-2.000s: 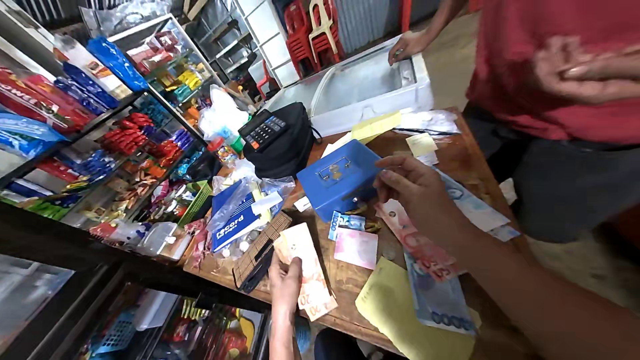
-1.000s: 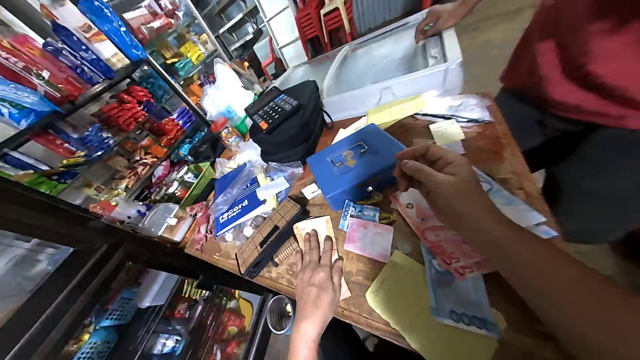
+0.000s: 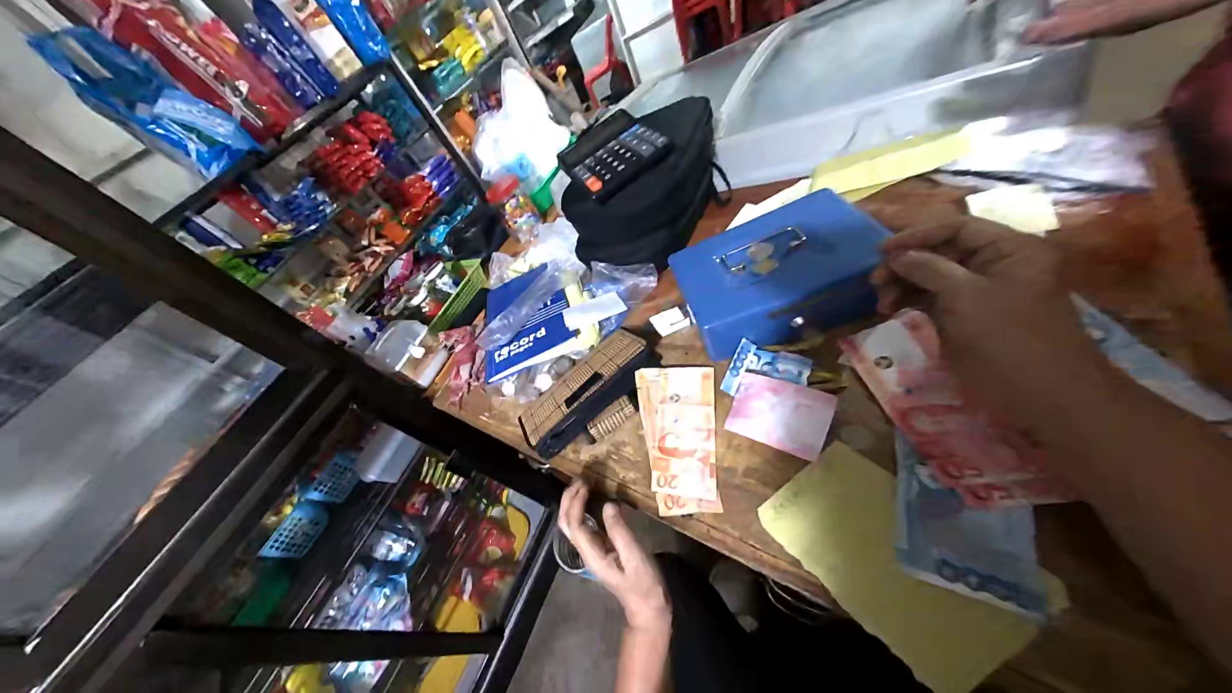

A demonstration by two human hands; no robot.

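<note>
My left hand [image 3: 611, 553] is off the front edge of the wooden table, fingers apart and empty. Orange banknotes [image 3: 678, 433] lie overlapped on the table just above it, beside a woven wallet [image 3: 587, 393]. My right hand [image 3: 982, 269] is at the right side of a closed blue metal cash box [image 3: 780, 269] with coins on its lid; its fingertips are bent together, and whether they hold anything is unclear. Under that forearm lie red banknotes [image 3: 905, 371] and blue banknotes [image 3: 962, 539], partly on yellow paper [image 3: 847, 549]. A pink slip [image 3: 780, 416] and a small folded blue banknote [image 3: 765, 366] lie before the box.
A calculator [image 3: 614, 154] rests on a black bag [image 3: 640, 212] behind a blue record book [image 3: 529, 327] and plastic bags. Shelves of packaged goods [image 3: 356, 154] stand at left. Beyond the table is a white chest freezer [image 3: 847, 77]; another person's hand [image 3: 1107, 19] is above it.
My left hand has laid the orange banknotes on the table, let go and drawn back past the front edge. My right hand stays beside the cash box.
</note>
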